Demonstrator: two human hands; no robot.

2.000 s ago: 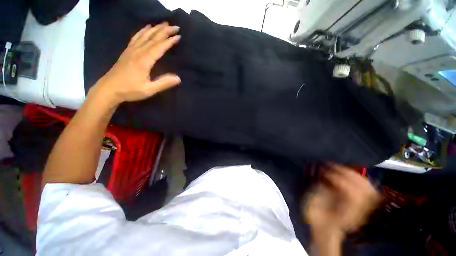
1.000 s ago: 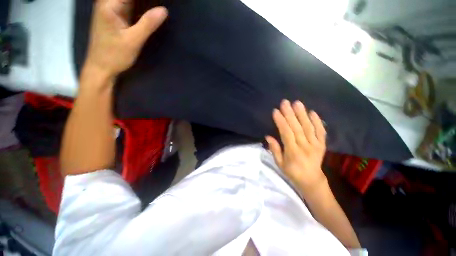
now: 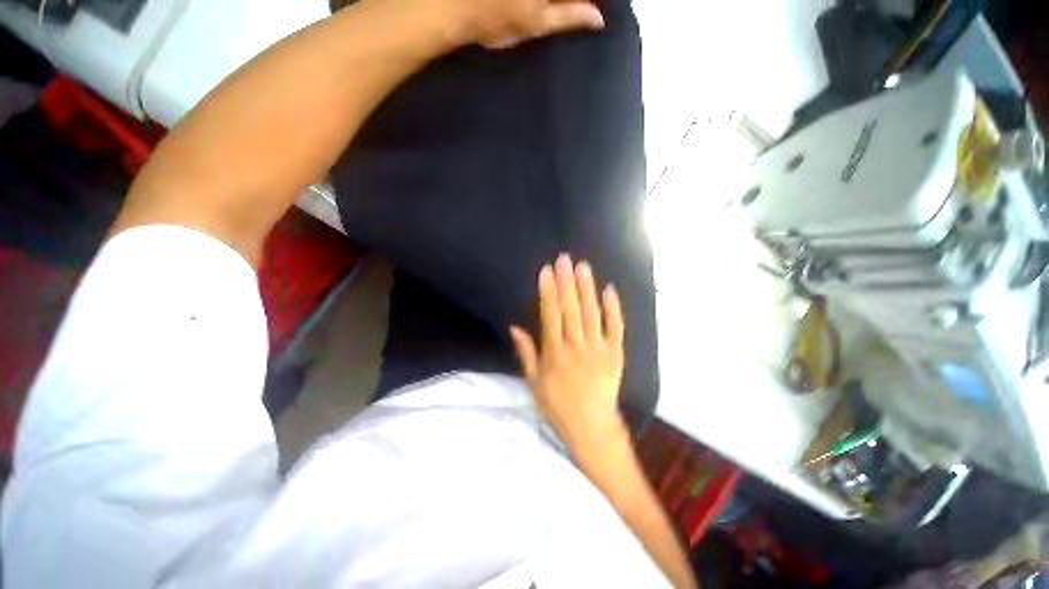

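A dark garment panel (image 3: 460, 173) lies over the white table and hangs over its near edge toward my lap. My left hand (image 3: 518, 21) is at the top edge of the picture, on the far part of the cloth; its fingers are partly cut off, so its grip cannot be told. My right hand (image 3: 579, 357) lies flat on the near right part of the panel, palm down, fingers slightly apart. The white sewing machine (image 3: 874, 173) stands to the right, apart from the cloth.
Yellow-gold scissor handles (image 3: 814, 351) lie right of the cloth by the machine. A cluttered tray (image 3: 851, 477) with a green item is at the table's right front edge. Red baskets (image 3: 301, 267) are below the table. A white table part (image 3: 207, 46) shows at upper left.
The view has turned, and the machine shows more fully. The panel now runs away from me, clear of the machine. My left hand has moved farther out; my right hand went from blurred beside the table onto the cloth.
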